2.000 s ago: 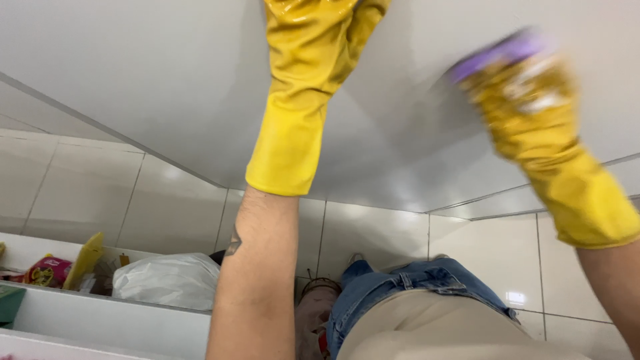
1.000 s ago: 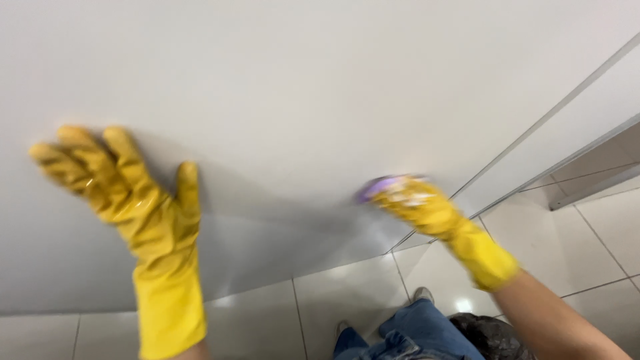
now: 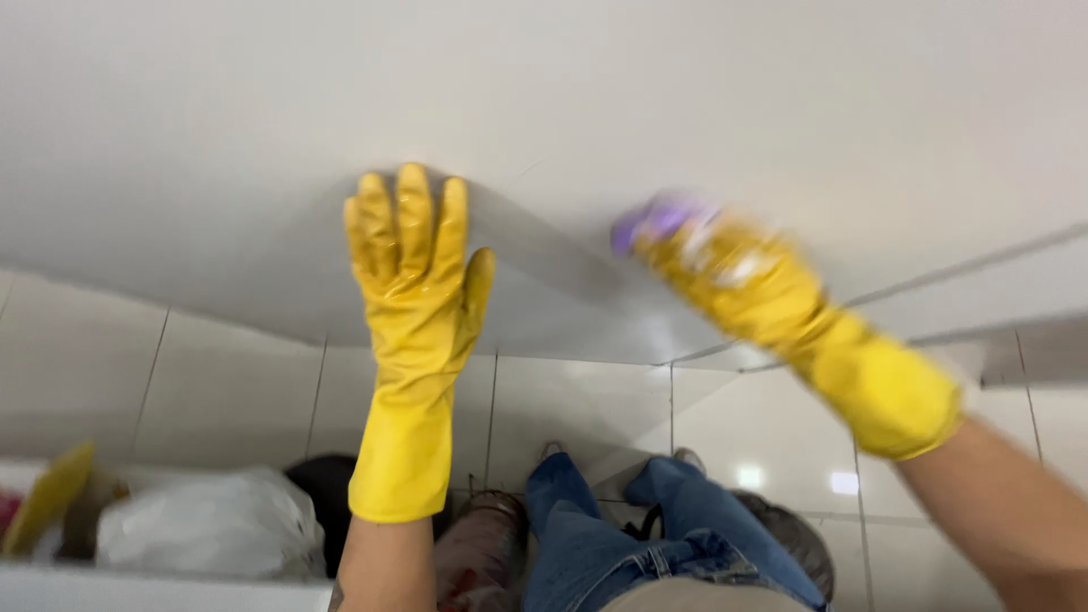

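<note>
My left hand [image 3: 416,280], in a yellow rubber glove, lies flat with fingers spread against a smooth pale grey panel [image 3: 544,110]. To its right, my right hand [image 3: 739,272], gloved the same way and blurred, grips a purple sponge [image 3: 659,221] against the panel. White foam shows on the back of the right glove. Water drops glisten on the left glove. The sponge's far side is hidden by the panel and fingers.
Large glossy tiles [image 3: 578,399] cover the floor below the panel. At the lower left, a white shelf or bin [image 3: 170,595] holds a white plastic bag [image 3: 212,523] and a yellow item [image 3: 51,497]. Dark bags stand near my jeans-clad legs [image 3: 586,535].
The view has shifted a lot. My left hand, spread on the panel a second ago too, now appears closer to my right hand. The purple sponge stays in my right hand throughout.
</note>
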